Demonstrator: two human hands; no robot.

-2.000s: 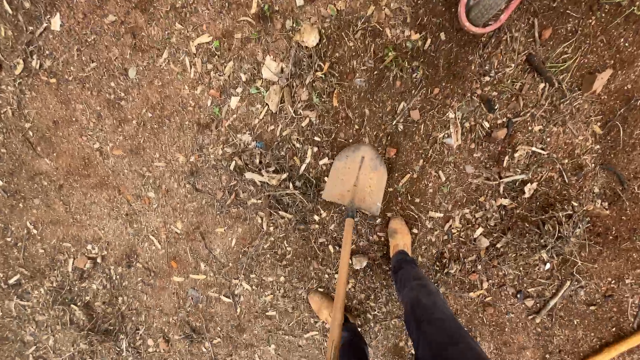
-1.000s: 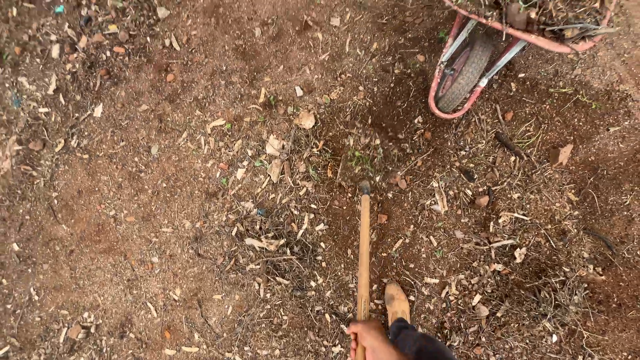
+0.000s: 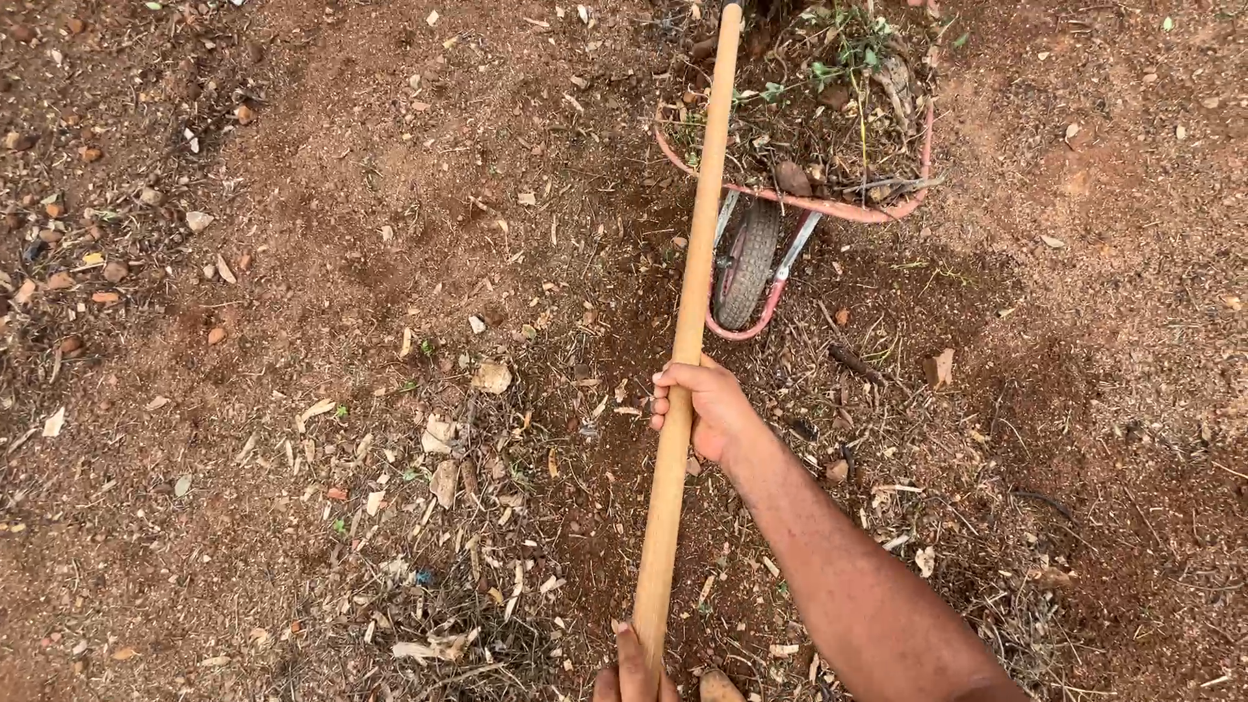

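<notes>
A long wooden shovel handle [image 3: 694,283] runs from the bottom middle up over the near rim of a wheelbarrow [image 3: 848,209]. My right hand [image 3: 700,402] is wrapped around the middle of the handle, its forearm coming in from the lower right. At the bottom edge my left hand [image 3: 634,673] grips the lower part of the same handle, only its fingers in view. The shovel's blade is out of view past the top edge. Soil, twigs, stones and green weeds [image 3: 848,58] fill the wheelbarrow.
The wheelbarrow's tyre [image 3: 749,263] rests on reddish soil inside a curved pink metal guard. Wood chips, stones and a heap of dry twigs [image 3: 487,624] lie about the ground. A shoe tip [image 3: 720,685] shows at the bottom.
The shovel's blade, low over the ground two seconds ago, has moved up and out of view. Both hands now show on the handle. The view has shifted toward the wheelbarrow.
</notes>
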